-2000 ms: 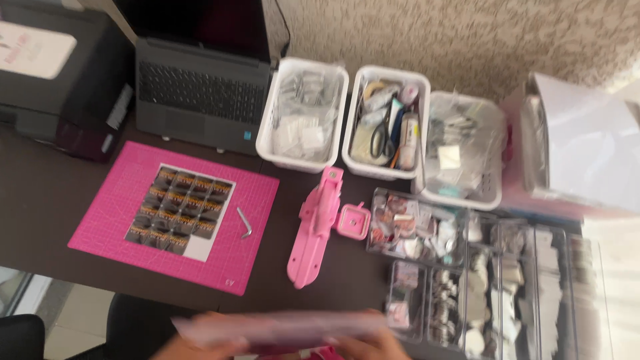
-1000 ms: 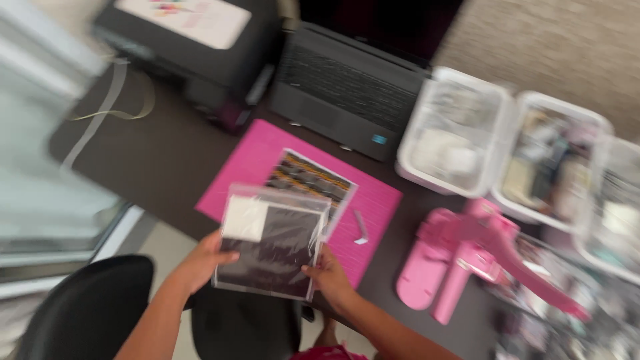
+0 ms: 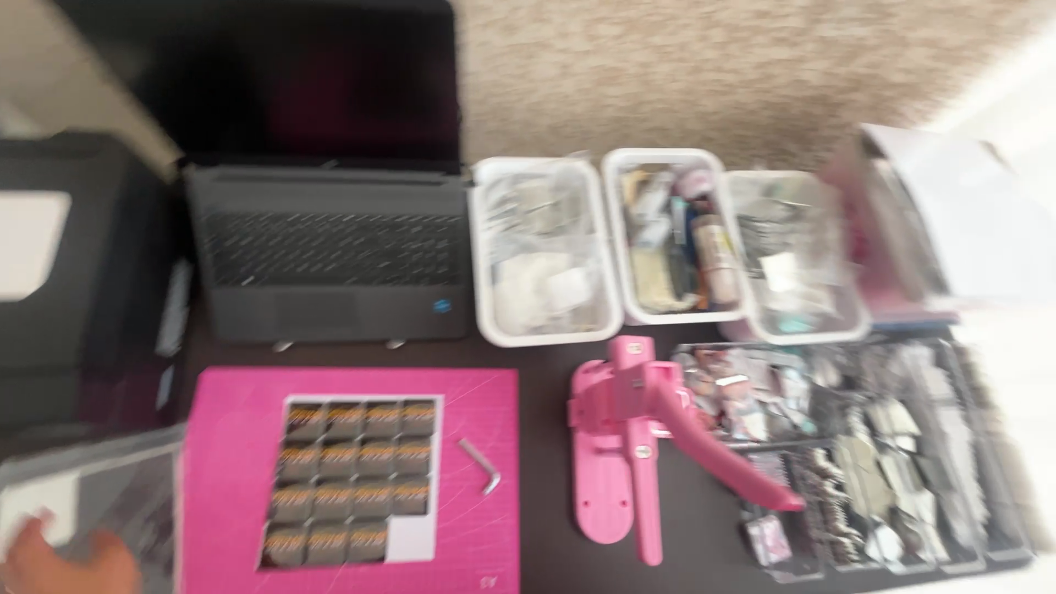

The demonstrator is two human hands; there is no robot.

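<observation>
At the lower left, my left hand point(image 3: 70, 561) holds a clear plastic sleeve point(image 3: 136, 495) with a dark sheet and a pale patch in it. My right hand is out of view. Just right of the sleeve lies a pink cutting mat point(image 3: 483, 396), bearing a sheet of printed dark squares point(image 3: 355, 483) with one blank white corner, and an L-shaped hex key point(image 3: 481, 467). Farther right stands a pink lever hand press point(image 3: 606, 470), its curved handle pointing to the lower right.
An open laptop point(image 3: 330, 313) stands behind the mat, with a black printer point(image 3: 74, 346) at left. White plastic bins point(image 3: 549, 334) of supplies line the back. A clear compartment organizer point(image 3: 833, 445) of small parts and a stack of papers point(image 3: 949, 214) are at right.
Both hands held the sleeve over the mat one second ago; now the sleeve and my left hand are at the lower left edge and my right hand is out of view. The view has shifted.
</observation>
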